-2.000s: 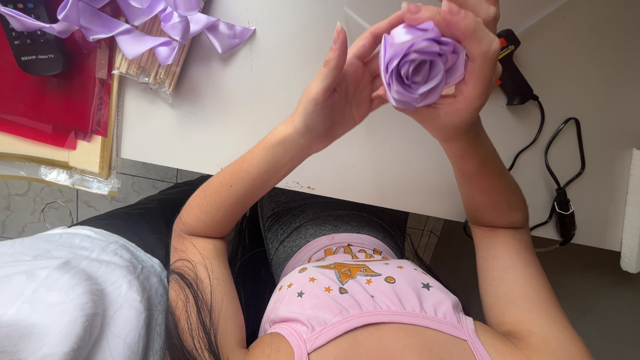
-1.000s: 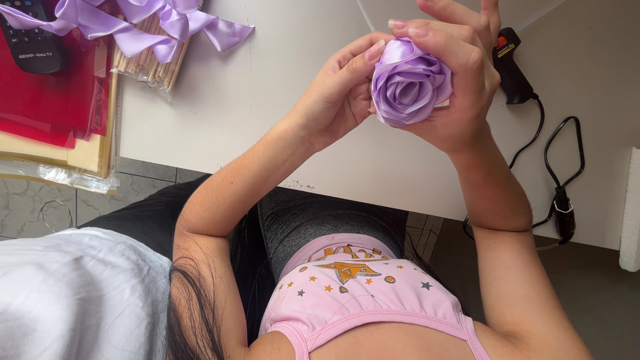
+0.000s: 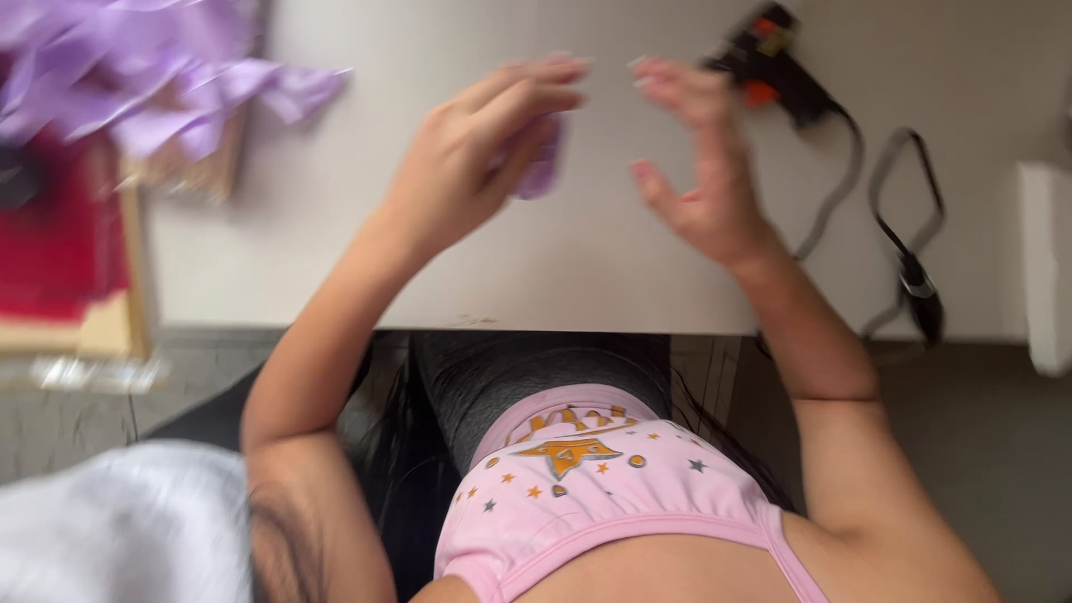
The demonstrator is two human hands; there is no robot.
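My left hand is above the white table, its fingers curled over the purple satin ribbon rose; most of the rose is hidden behind the fingers and the picture is blurred. To the right, apart from it, my right hand holds nothing, its thumb and fingers spread. Just beyond my right hand lies a black and orange hot glue gun, with its cord running toward me.
Purple satin ribbon lies in loose loops over a bundle of wooden sticks at the far left. Below it are red sheets and a dark object. A looped black cable hangs near the table edge. A white block stands at the right. Another person's white-clothed part is at lower left.
Both hands were together around the rose. They have parted: my right hand has let go and moved right, while the rose is now in my left hand. The view has shifted somewhat.
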